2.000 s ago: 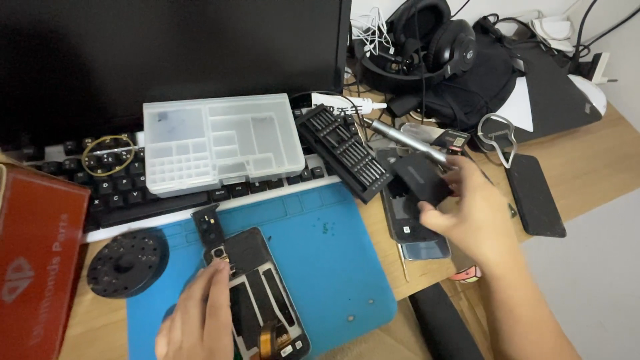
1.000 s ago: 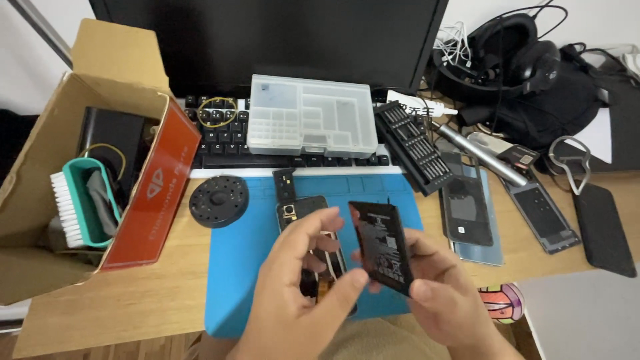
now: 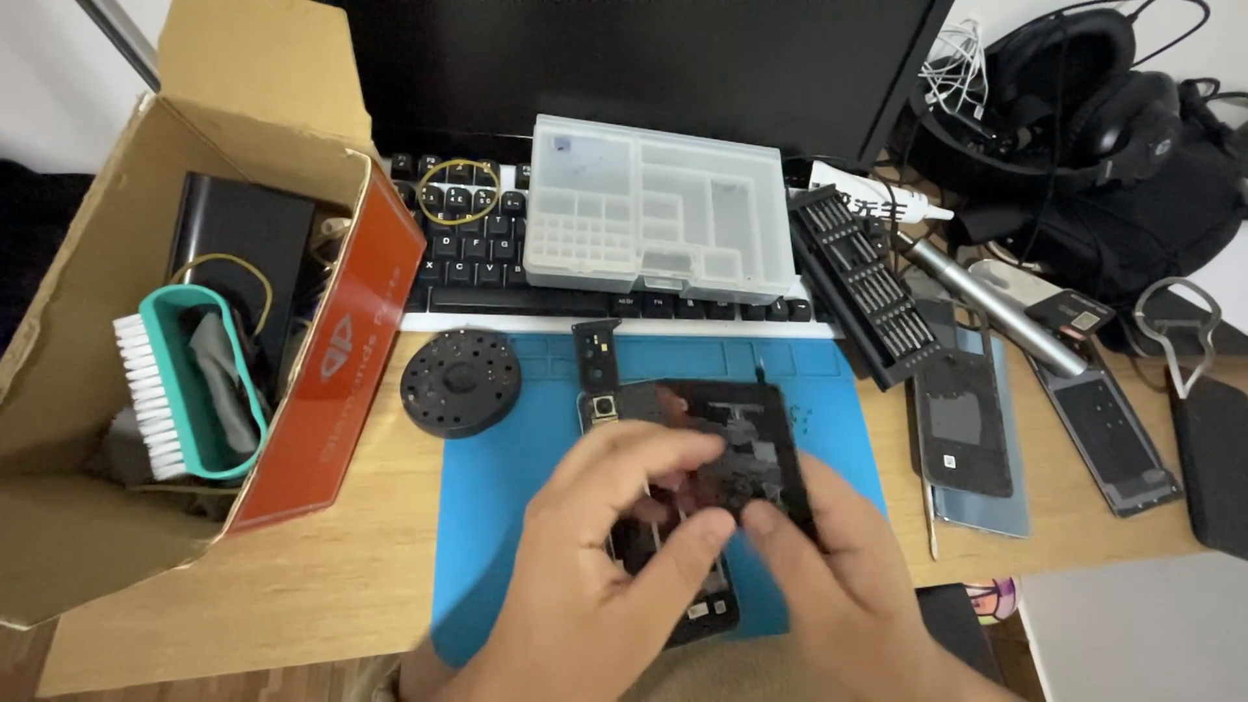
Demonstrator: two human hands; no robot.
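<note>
My right hand (image 3: 838, 546) grips a flat black battery pack (image 3: 751, 439) by its lower right edge, tilted above the blue mat (image 3: 497, 507). Close to its left side is my left hand (image 3: 614, 546), fingers apart and curved; whether its fingertips touch the pack cannot be told. Under both hands lies an opened smartphone (image 3: 717, 609), partly hidden, with a camera module (image 3: 604, 407) at its top. A black phone part (image 3: 596, 358) sits just above it. The round black bit holder (image 3: 461, 382) rests at the mat's left edge.
An open cardboard box (image 3: 390, 210) with a teal brush (image 3: 195, 390) stands left. Behind the mat are a keyboard (image 3: 468, 244) and a clear plastic organizer (image 3: 663, 210). To the right lie a screwdriver bit case (image 3: 868, 288), a metal screwdriver (image 3: 994, 302), phone parts (image 3: 965, 419) and headphones (image 3: 1121, 136).
At the earliest frame my right hand was at the phone parts on the right; now it holds the black pack over the mat. My left hand has left the opened phone's top. The view has shifted left.
</note>
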